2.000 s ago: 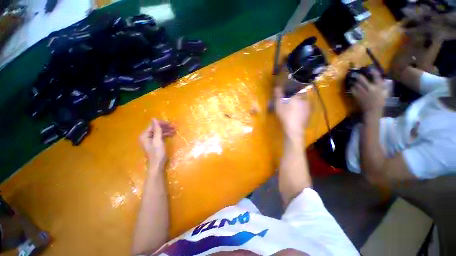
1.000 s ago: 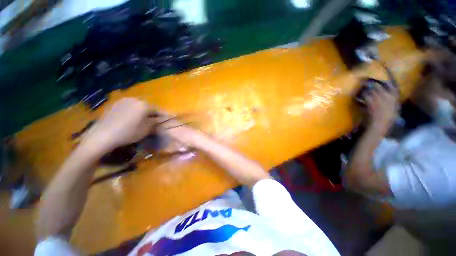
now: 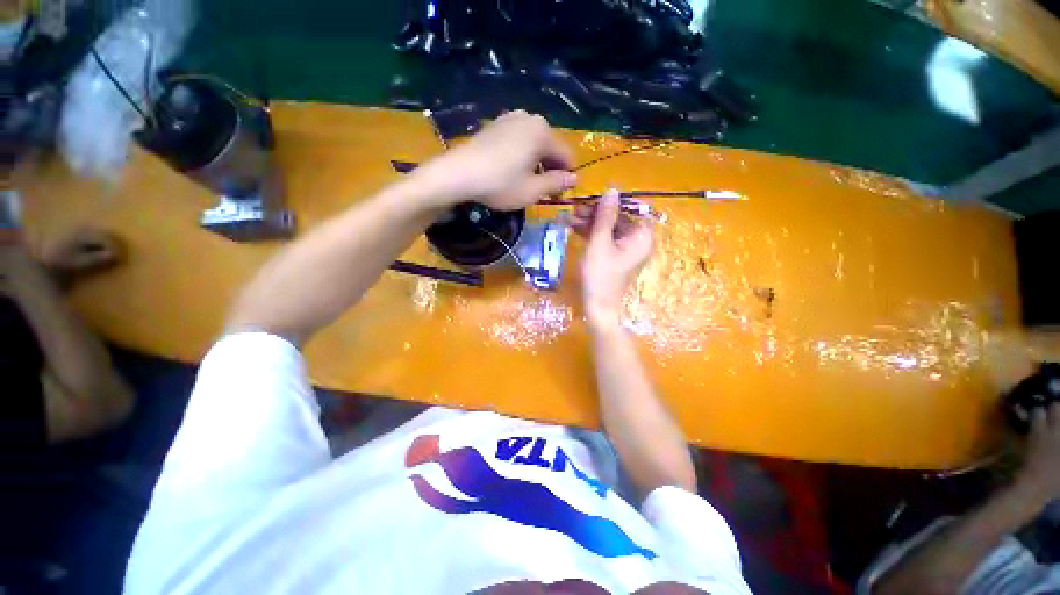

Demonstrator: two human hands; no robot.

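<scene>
A camera body [image 3: 477,236] with a black round top lies on the orange bench in front of me, its silver-white bracket [image 3: 544,253] pointing right. Flat black antennas [image 3: 436,273] stick out on its left. My left hand [image 3: 511,163] is above the body, fingertips pinched on a thin dark wire. My right hand [image 3: 613,246] is just right of the body, fingertips closed on a small part at the wires; what it is cannot be made out. A black pigtail cable [image 3: 686,194] with a pale end runs to the right.
A pile of black parts [image 3: 558,58] lies on the green belt [image 3: 814,105] beyond the orange bench [image 3: 860,267]. Another unit [image 3: 198,128] and a clear plastic bag [image 3: 110,93] are at the left. People's arms show at the left and lower right edges.
The view has swung left. The unit, earlier at the right and then between my blurred hands, now lies in front of me, with both hands at its wires.
</scene>
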